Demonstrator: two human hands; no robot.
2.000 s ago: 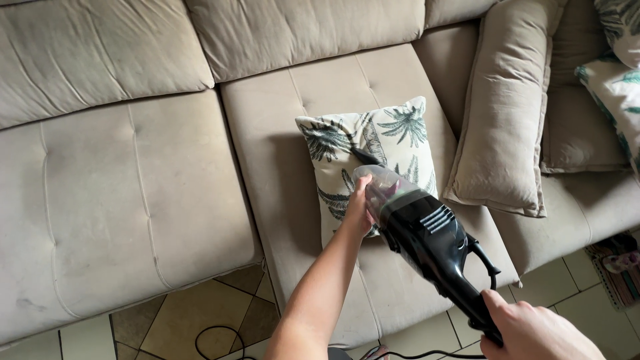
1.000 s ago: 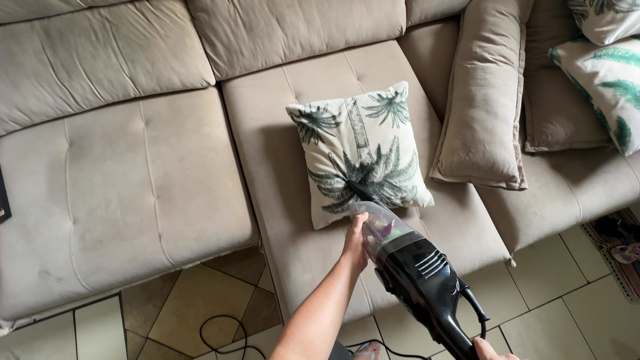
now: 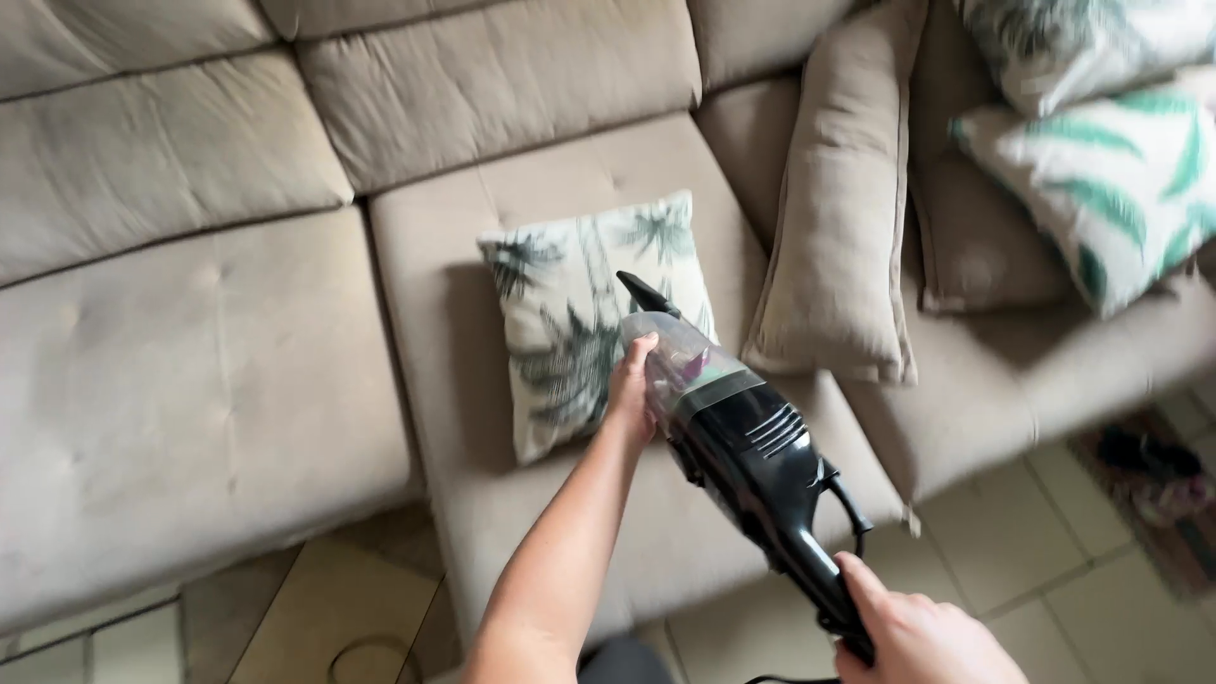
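Note:
A black handheld vacuum cleaner (image 3: pixel 760 456) with a clear dust cup reaches diagonally over a white throw pillow with a palm-tree print (image 3: pixel 560 313). My left hand (image 3: pixel 635 389) grips the side of the clear cup near the nozzle. My right hand (image 3: pixel 917 622) is closed around the rear handle at the lower right. The black crevice nozzle (image 3: pixel 648 293) points at the upper middle of the pillow; whether it touches the fabric cannot be told. The pillow lies flat on the seat of a beige sofa (image 3: pixel 532 532). Some purple matter shows inside the cup.
A long beige cushion (image 3: pixel 841 209) lies right of the pillow. Beyond it are a white cushion with green leaves (image 3: pixel 1130 190) and another printed cushion (image 3: pixel 1092 38). A cord (image 3: pixel 370 646) loops on the tiled floor. Dark items rest on a patterned mat (image 3: pixel 1159 503) at right.
The nozzle has moved from the pillow's lower middle up to its upper middle, with both hands still on the vacuum. Two seconds ago it was also over the upper part. The view has shifted somewhat.

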